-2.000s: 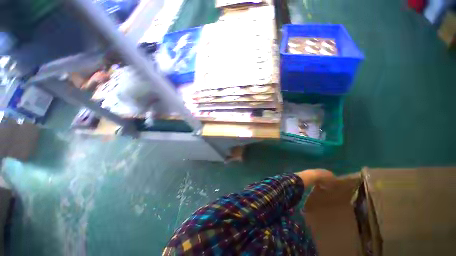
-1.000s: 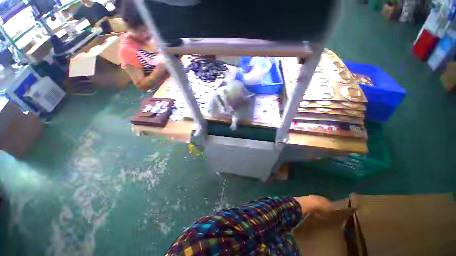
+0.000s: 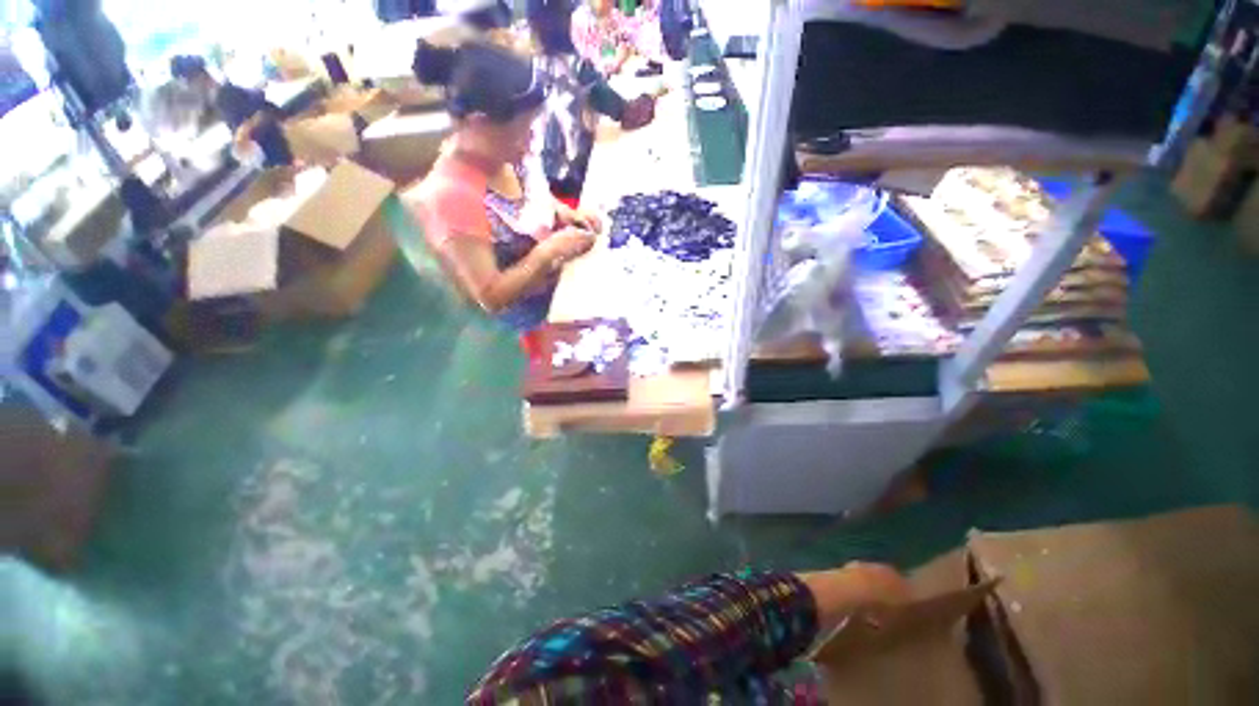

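Note:
A large brown carton [image 3: 1146, 607] stands at the bottom right, cut off by the picture's edge. A flap [image 3: 904, 641] is raised on its left side, with a dark gap between flap and box. My left hand [image 3: 863, 589], bare below a plaid sleeve, holds the top edge of this flap; its fingers are blurred and partly hidden. My right hand is not in view. The inside of the carton cannot be seen.
A workbench [image 3: 621, 414] with a grey metal frame [image 3: 815, 462] stands ahead, bearing small dark parts, a blue bin and stacked sheets. A person [image 3: 483, 221] works at its left side. Open cartons [image 3: 228, 262] stand farther left on the green floor.
The view has swung left, so the bench and frame have shifted right and the person shows more fully. My left hand stays at the carton flap.

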